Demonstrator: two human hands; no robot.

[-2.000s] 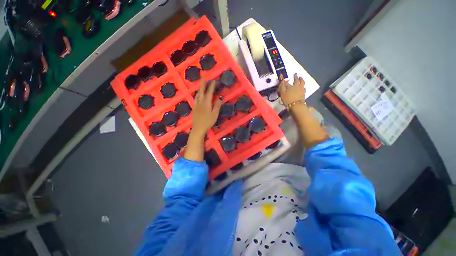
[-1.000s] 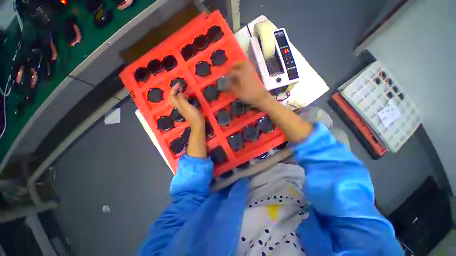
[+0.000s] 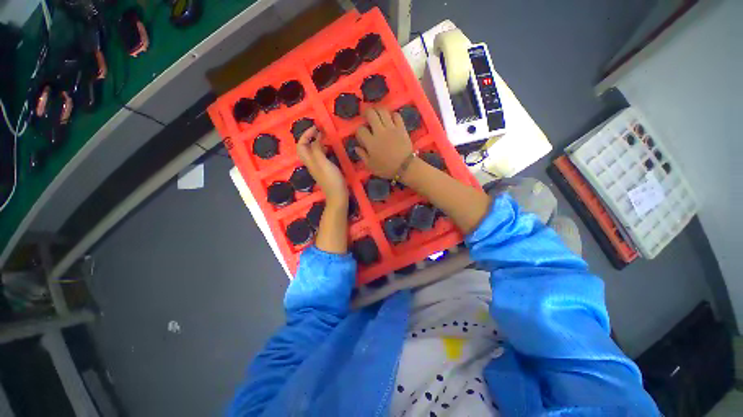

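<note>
A red tray [image 3: 327, 130] lies in front of me with dark octagonal units in its pockets, such as one near the top right [image 3: 369, 46]. My left hand [image 3: 321, 167] is over the left half of the tray, fingertips beside a unit [image 3: 303, 129]; whether it holds anything is hard to see. My right hand [image 3: 385, 145] reaches over the right half, palm down, fingers bent at a unit partly hidden beneath them. A white tape dispenser [image 3: 468, 98] with a cream roll and red digits stands to the right of the tray.
The dispenser stands on a white surface [image 3: 521, 138]. A white pocketed tray [image 3: 672, 195] lies on a red tray [image 3: 595, 213] on the floor at right. A green bench [image 3: 155, 77] with cabled devices is at upper left. Black trays [image 3: 692, 358] lie at lower right.
My right hand has gone from the dispenser front to over the red tray, where its fingers now reach down. My left hand has shifted left across the tray. The view has shifted slightly.
</note>
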